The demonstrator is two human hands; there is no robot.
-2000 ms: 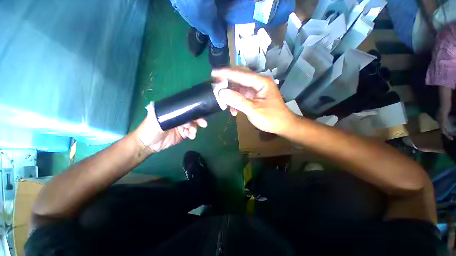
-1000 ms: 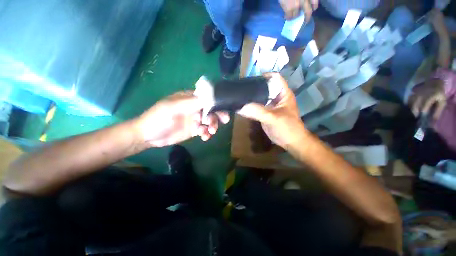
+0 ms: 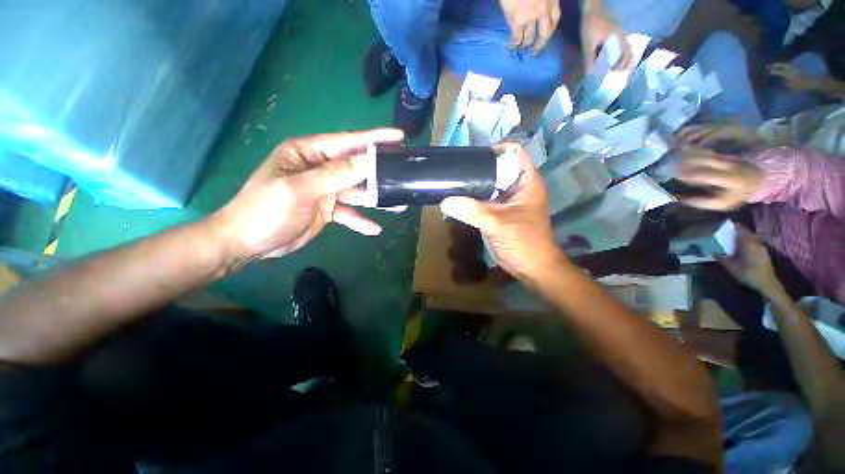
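A glossy black cylinder [image 3: 435,174] lies level between my two hands above my lap, over the green floor. My right hand [image 3: 515,208] grips its right end, thumb below, with white wipe material [image 3: 507,170] at that end. My left hand [image 3: 301,190] is at the left end, its fingers pressing a white wipe [image 3: 372,176] against the rim, some fingers spread. Both end openings are hidden.
Open white cartons [image 3: 593,157] stand on brown cardboard [image 3: 430,268] at the right, with dark cylinders beside them. A plastic-wrapped blue stack [image 3: 120,83] is at the upper left. Several people sit around the cartons; a pink-sleeved arm [image 3: 797,176] reaches in from the right.
The cylinder has gone from tilted to level and moved right. My left hand has moved from under it to its left end. Another person's hands have reached into the cartons.
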